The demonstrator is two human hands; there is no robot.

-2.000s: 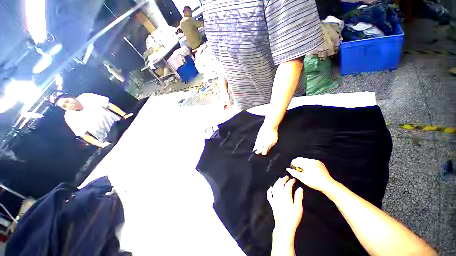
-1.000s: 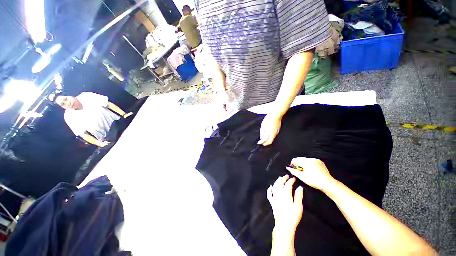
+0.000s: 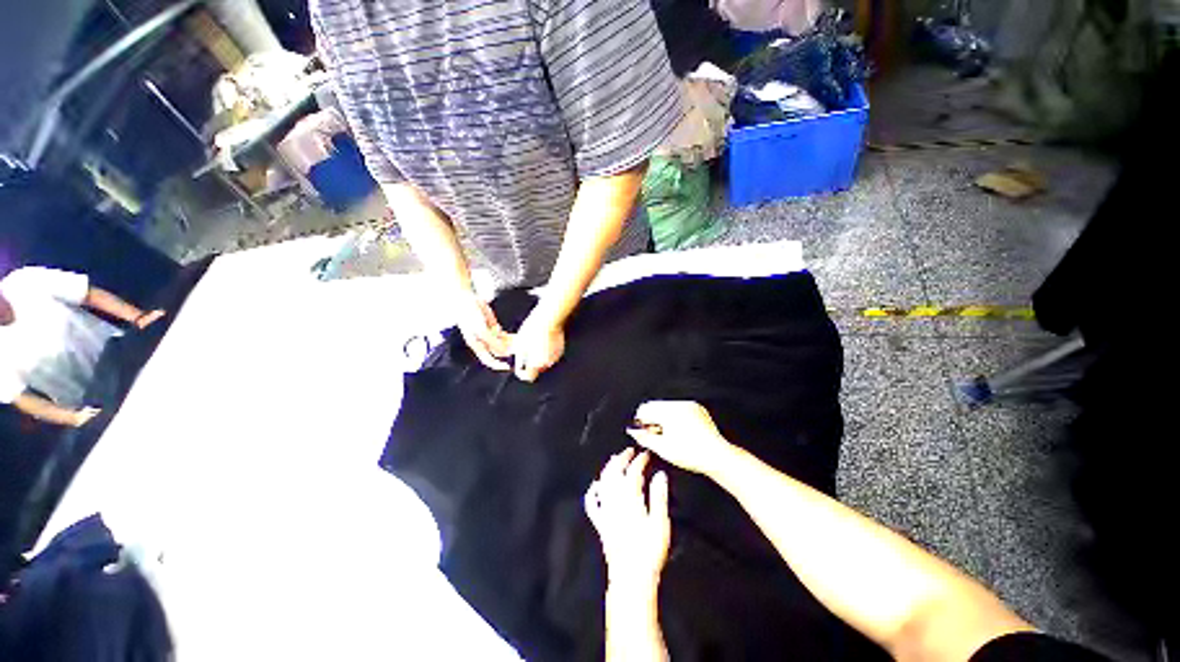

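A black sleeveless garment (image 3: 764, 375) lies flat on the white-topped table (image 3: 285, 453). Short pale dashes (image 3: 591, 423) run in a row across its front. A hanger hook (image 3: 415, 347) shows at its neckline. My left hand (image 3: 630, 511) lies on the cloth, its fingers slightly apart and holding nothing visible. My right hand (image 3: 676, 433) is just above and to the right of it, thumb and fingers pinched around a small dark tool, too small to name. The hands are close together beside the last dash.
A person in a striped shirt (image 3: 466, 142) stands across the table, both hands on the garment's upper front. Another person in white (image 3: 52, 336) is at the far left. Navy cloth (image 3: 84, 601) lies at lower left. A blue bin (image 3: 796, 153) and green sack (image 3: 678, 204) stand behind.
The view has turned right, so everything sits further left. The person across now has both hands together on the garment near the neckline. My hands keep their place on the cloth.
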